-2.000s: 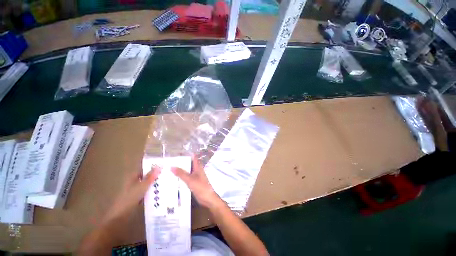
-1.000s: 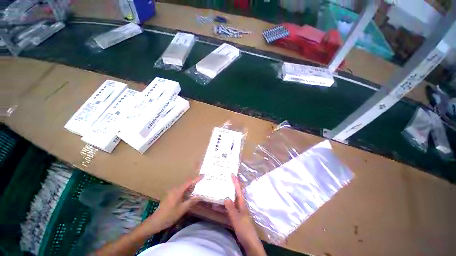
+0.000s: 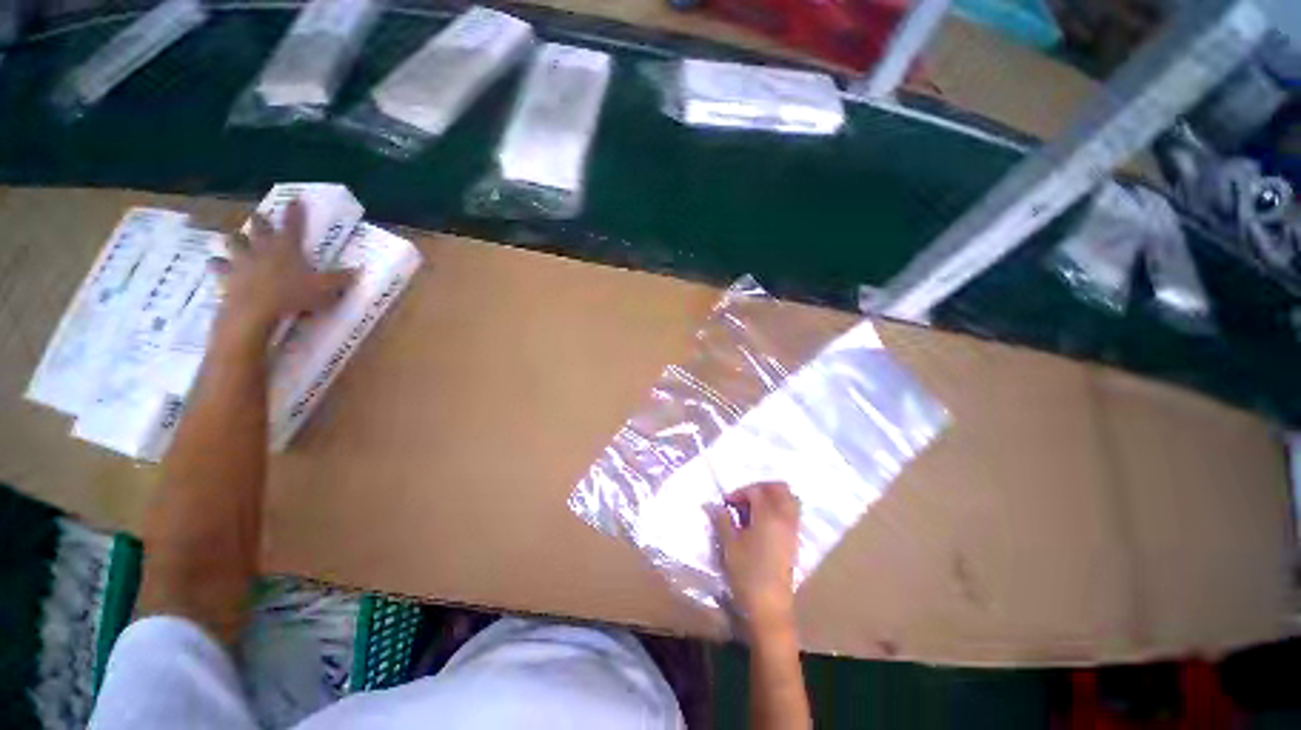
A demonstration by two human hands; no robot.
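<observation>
My left hand (image 3: 274,271) lies with spread fingers on the top retail box (image 3: 325,214) of the pile at the left of the bench; whether it grips the box cannot be told. My right hand (image 3: 759,535) is at the lower part of the stack of flat poly bags (image 3: 863,414), with finger and thumb close together at the film. A clear plastic bag (image 3: 671,428) lies crinkled along the left side of the stack. Whether the fingers pinch film is too blurred to tell.
The green conveyor belt (image 3: 428,171) runs beyond the cardboard bench cover (image 3: 485,414) and carries several bagged boxes (image 3: 554,121). A slanting white post (image 3: 1056,171) stands at the belt. A green crate (image 3: 383,642) is below the near edge.
The bagged box has left my hands, and another bagged box now lies on the belt ahead. My left hand has moved to the box pile, my right hand onto the bags. The view has shifted.
</observation>
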